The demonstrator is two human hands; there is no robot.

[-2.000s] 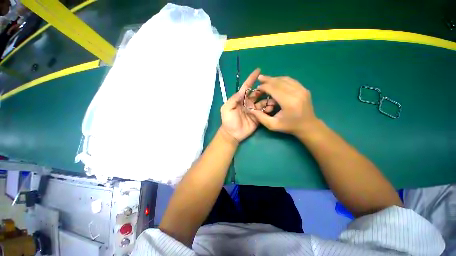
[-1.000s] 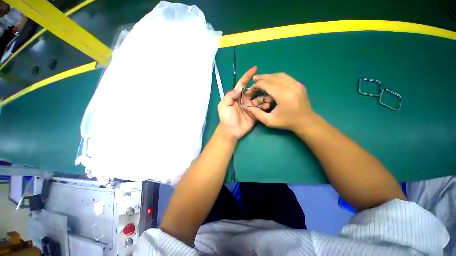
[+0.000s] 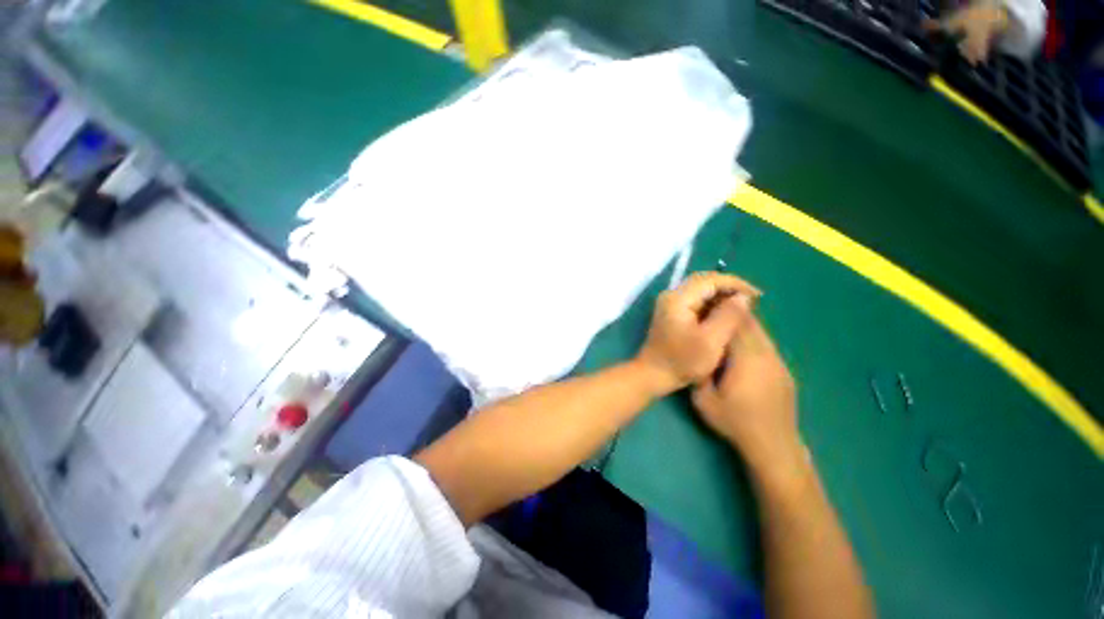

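Note:
My left hand (image 3: 693, 333) and my right hand (image 3: 753, 385) are together over the green surface, beside the white cover sheet (image 3: 533, 206). Their fingers are curled and touch; what lies between them is hidden and blurred. Thin silvery square frames (image 3: 893, 393) lie loose to the right of my hands. More thin frame outlines (image 3: 962, 498) lie nearer to me, two of them touching. A thin dark stick (image 3: 725, 256) lies just beyond my hands, by the sheet's edge.
The white machine bed (image 3: 242, 327) is on the left, with a red button (image 3: 292, 416) on its front edge and a dark block (image 3: 69, 339). A black parts tray (image 3: 1029, 97) and another person's hand (image 3: 978, 24) are at the upper right.
The view has swung left and tilted, showing more machine bed and the black tray. My hands have closed together; the silvery frame seen between them before no longer shows.

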